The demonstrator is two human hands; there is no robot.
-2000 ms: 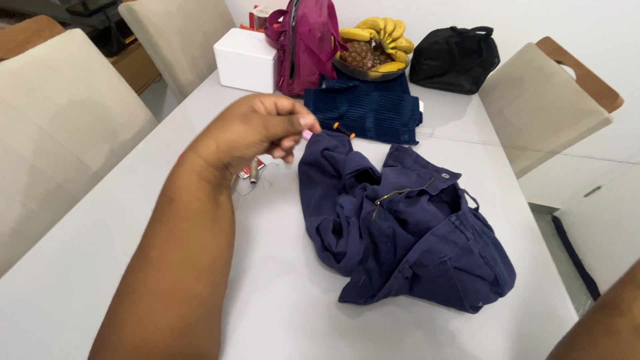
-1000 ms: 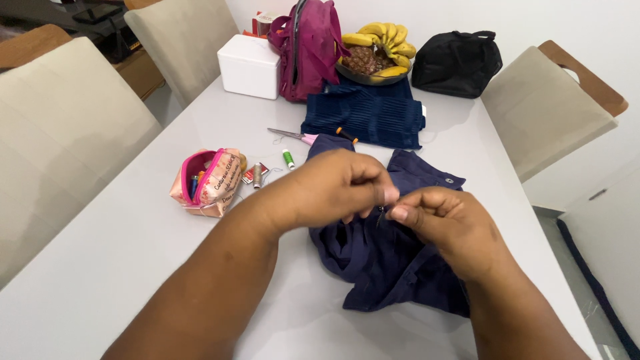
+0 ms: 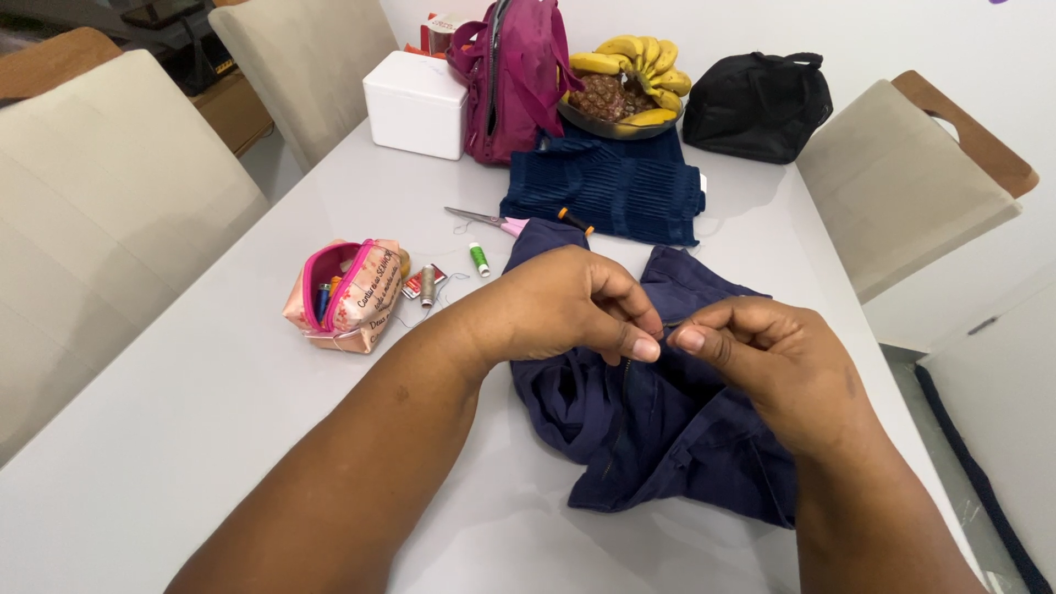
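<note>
My left hand (image 3: 577, 309) and my right hand (image 3: 747, 351) meet above a crumpled navy garment with a zipper (image 3: 660, 437), fingertips pinched and nearly touching. Whatever lies between the fingertips is too thin to make out. Left of the garment are a green thread spool (image 3: 479, 259), a grey thread spool (image 3: 427, 285) on a small red-and-white packet (image 3: 412, 285), and an unzipped pink floral pouch (image 3: 355, 297) with spools inside. Scissors with pink handles (image 3: 487, 218) lie partly under the garment's upper edge, beside a black spool with orange ends (image 3: 576, 221).
Behind the garment lies a folded dark blue ribbed cloth (image 3: 610, 194). Further back stand a white box (image 3: 415, 106), a magenta backpack (image 3: 516, 82), a bowl of bananas and a pineapple (image 3: 623, 128) and a black bag (image 3: 755, 107). Chairs flank the white table (image 3: 206, 412).
Two seconds ago my left hand was raised alone at the garment's upper left; my right hand has since come in and both now meet over the garment. The pouch has come into sight.
</note>
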